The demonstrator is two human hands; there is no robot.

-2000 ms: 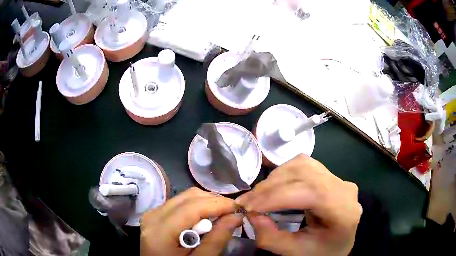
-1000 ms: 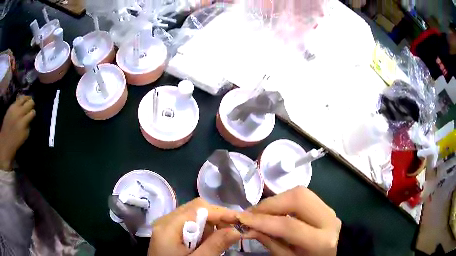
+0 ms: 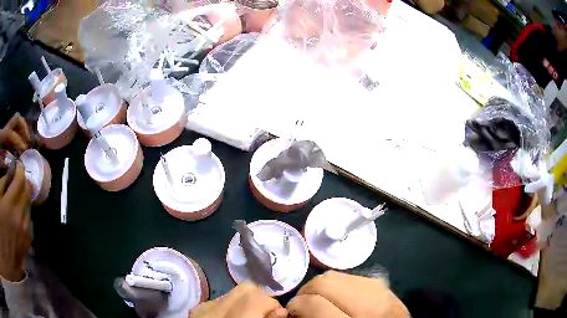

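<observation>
My left hand (image 3: 239,302) and my right hand (image 3: 348,295) are close together at the bottom edge, cut off by it. Their fingertips meet, and what they hold is hidden. Just beyond them stands a pink-and-white round base (image 3: 292,264) with a grey flexible piece (image 3: 253,256) lying across it. Another round base (image 3: 342,248) with a white tube (image 3: 362,217) is beside it at the right. At the lower left a base (image 3: 186,279) bears a white tube and a grey crumpled piece (image 3: 149,299).
More bases (image 3: 189,199) stand at the middle and upper left. A white stick (image 3: 64,189) lies at left, near another person's hands (image 3: 13,211). A white-covered board (image 3: 385,124) fills the upper right. A clear bag of tubes (image 3: 168,43) and a red pouch (image 3: 510,211) lie around it.
The view has tilted up, so the bases and my hands sit lower in the picture. The white tubes seen in my left hand are out of sight. Another person's hands now show with a base at left.
</observation>
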